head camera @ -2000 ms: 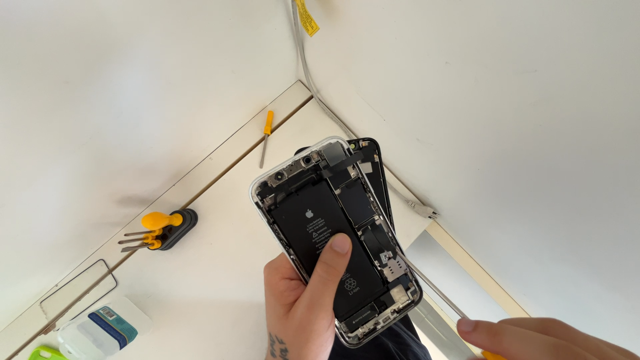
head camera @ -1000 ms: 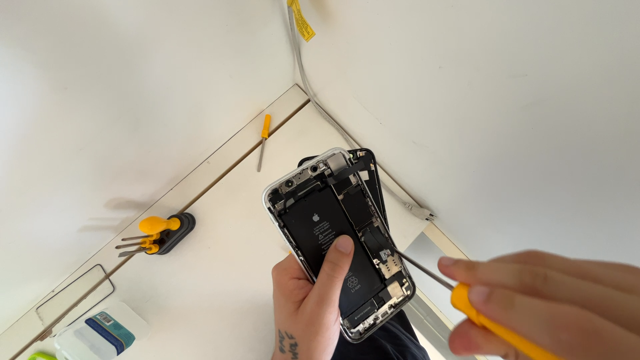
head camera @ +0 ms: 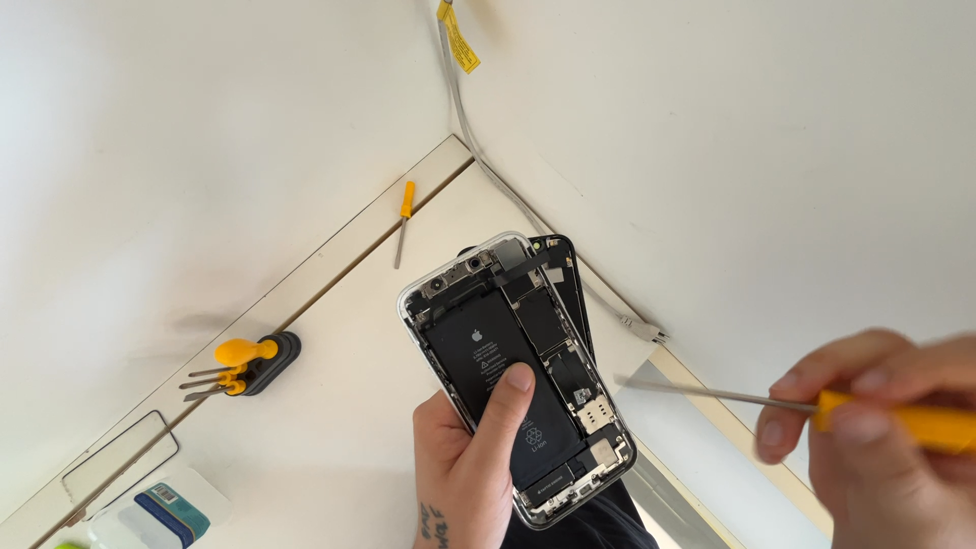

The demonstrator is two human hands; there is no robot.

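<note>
An opened iPhone [head camera: 518, 374] with its black battery and inner boards exposed lies tilted in my left hand [head camera: 473, 465], whose thumb presses on the battery. Behind its right edge shows a black phone part [head camera: 568, 282], probably the detached display or back. At the right, my right hand [head camera: 877, 427] grips a yellow-handled screwdriver [head camera: 892, 419]; the thin metal shaft points left, and its blurred tip is near the phone's right edge, seemingly apart from it.
A small yellow screwdriver [head camera: 406, 206] lies beyond the phone. Left are a black holder [head camera: 278, 362] with several yellow-handled tools, a thin black frame [head camera: 171, 427] and a clear container [head camera: 160, 518] with a label. A grey cable [head camera: 488, 171] with a plug follows the table edge.
My right hand has drawn the screwdriver away from the phone's side, to the right. My left hand still holds the phone, thumb on the battery.
</note>
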